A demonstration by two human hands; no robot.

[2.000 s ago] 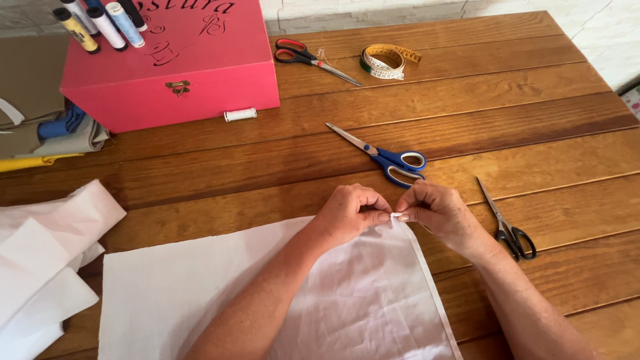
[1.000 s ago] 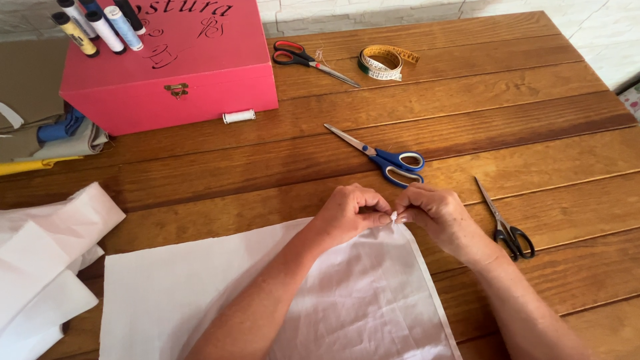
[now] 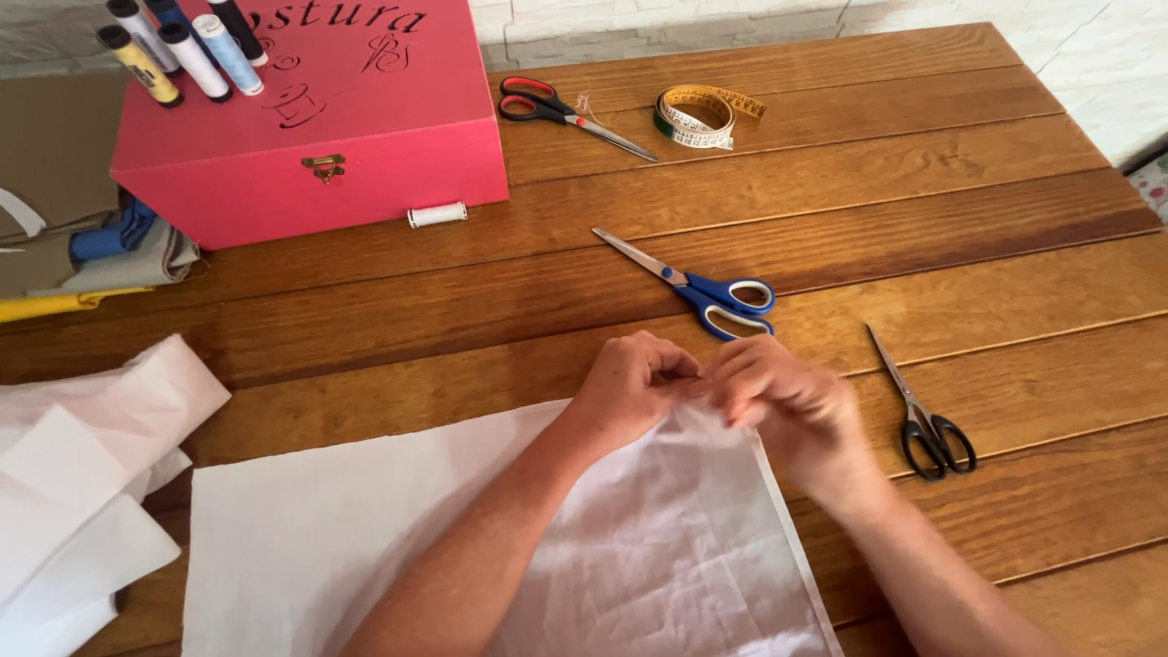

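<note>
A white cloth (image 3: pixel 301 520) lies flat over the near part of the table, with a narrow folded edge along its right side. At its upper right corner, my left hand (image 3: pixel 634 388) pinches the cloth between thumb and fingers. My right hand (image 3: pixel 785 401) is right beside it, blurred, with curled fingertips at the same corner; whether they grip the cloth cannot be told. Just beyond the hands lie blue-handled scissors (image 3: pixel 673 276), their handles close to the right hand's knuckles. Black-handled scissors (image 3: pixel 922 415) lie to the right of that hand.
A pink wooden box (image 3: pixel 365 187) bears several thread spools (image 3: pixel 196 64). A white thread spool (image 3: pixel 438 215) lies before it. Red-and-black scissors (image 3: pixel 575 119) and a coiled measuring tape (image 3: pixel 698 119) lie at the back. Folded fabrics (image 3: pixel 109 246) and crumpled white cloth (image 3: pixel 82 456) are at left.
The right hand has shifted slightly and turned at the corner, and its fingers now hang over the cloth. The left hand has stayed pinching in about the same place.
</note>
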